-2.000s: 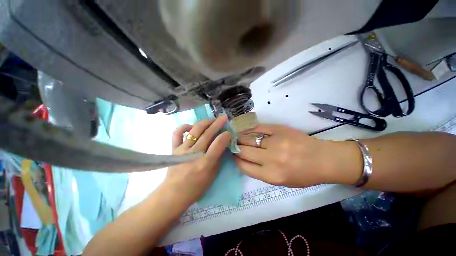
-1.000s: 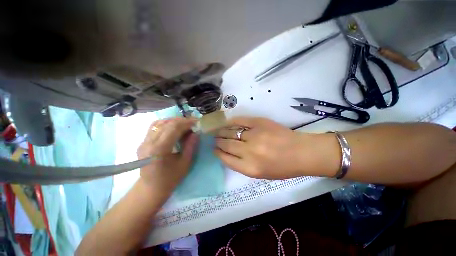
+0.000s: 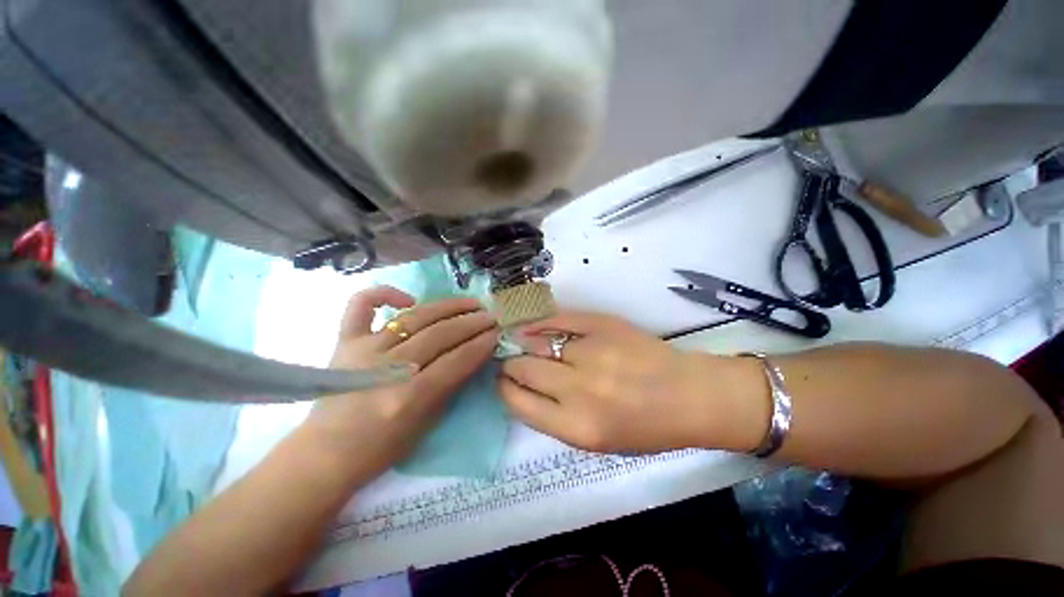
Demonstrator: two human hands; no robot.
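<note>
A mint-green fabric piece lies on the white machine bed under my hands and reaches the printed ruler. My left hand lies flat on the fabric, its fingertips just in front of the presser foot. My right hand pinches the fabric's edge, thumb and forefinger beside the tan block. A small whitish fold shows between the fingertips of both hands. The needle point cannot be made out. The sewing machine head hangs over the work.
Thread snips, fabric shears, tweezers and a wooden-handled tool lie at the right. The printed ruler runs along the front edge. More mint strips lie at left beside a red basket rim.
The view has shifted as the head moved. The fingertips of both hands are still at the fabric's edge by the tan block. The left hand's fingers now lie flatter and straighter.
</note>
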